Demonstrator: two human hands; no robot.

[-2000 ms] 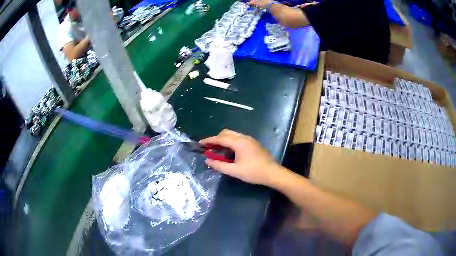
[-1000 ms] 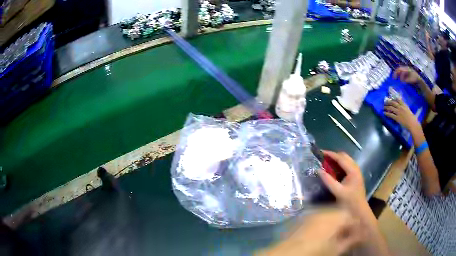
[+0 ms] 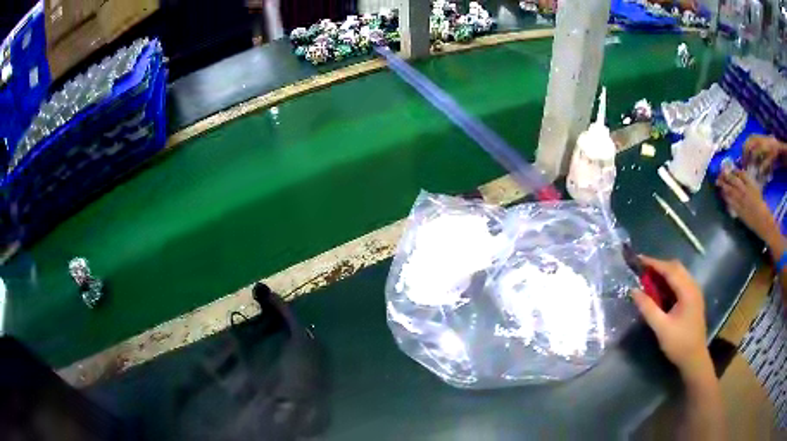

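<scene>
My right hand is at the right and holds red-handled pliers, whose dark jaws point up and left beside a clear plastic bag. The crumpled bag lies on the dark green bench. Heaps of small white pieces show in it, too bright to make out singly. My left hand is not in view.
A white glue bottle stands by the metal post. Translucent tubes cross the green belt. A dark curved strap lies on the bench. Blue trays are stacked left. Another worker's hands are at the right edge.
The view has swung left, so the bag and my right hand now sit farther right than a second ago. The blurred forearm at the bottom is gone. My right hand still holds the pliers.
</scene>
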